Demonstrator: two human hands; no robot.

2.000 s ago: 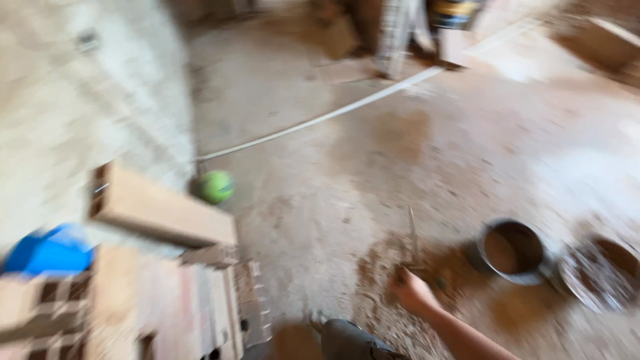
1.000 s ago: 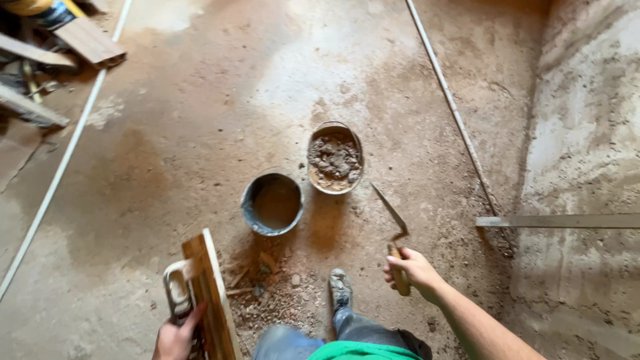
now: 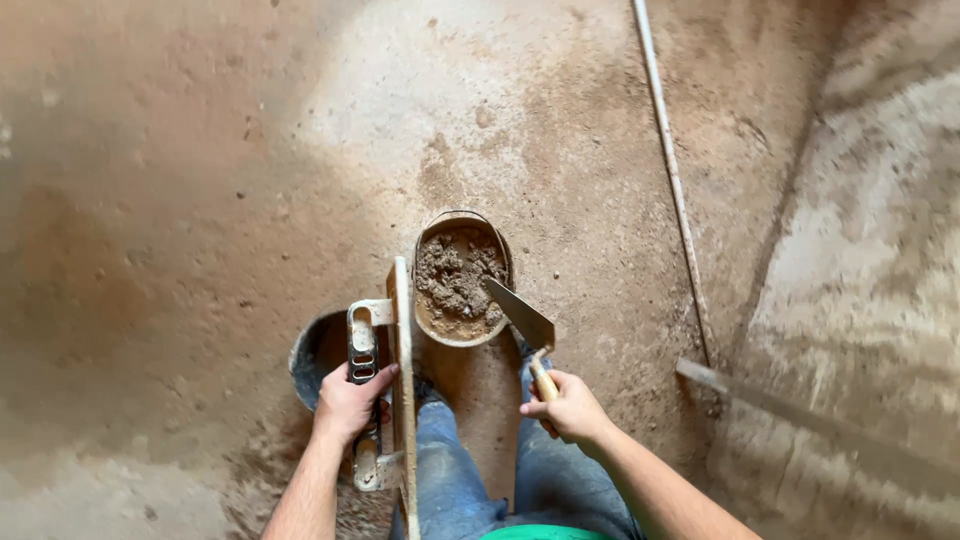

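My left hand (image 3: 351,403) grips the handle of a plasterer's float (image 3: 406,360), whose long board is held on edge, pointing away from me. In my right hand (image 3: 568,407) is a pointing trowel (image 3: 523,315) with a wooden handle; its tip reaches over the right side of a bucket of mortar (image 3: 457,277). Whether the tip touches the mortar I cannot tell. A second, dark bucket (image 3: 306,360) stands left of the float, partly hidden behind it and my left hand.
A long thin pole (image 3: 673,172) lies on the floor to the right. Near its lower end a straight bar (image 3: 817,420) extends toward the rough wall (image 3: 877,277). Crumbs of debris (image 3: 262,480) are scattered at lower left. My legs stand just below the mortar bucket.
The view has swung from the wall and wooden pieces to the buckets. Since one second ago, the trowel has moved over the mortar bucket and the float has come beside it.
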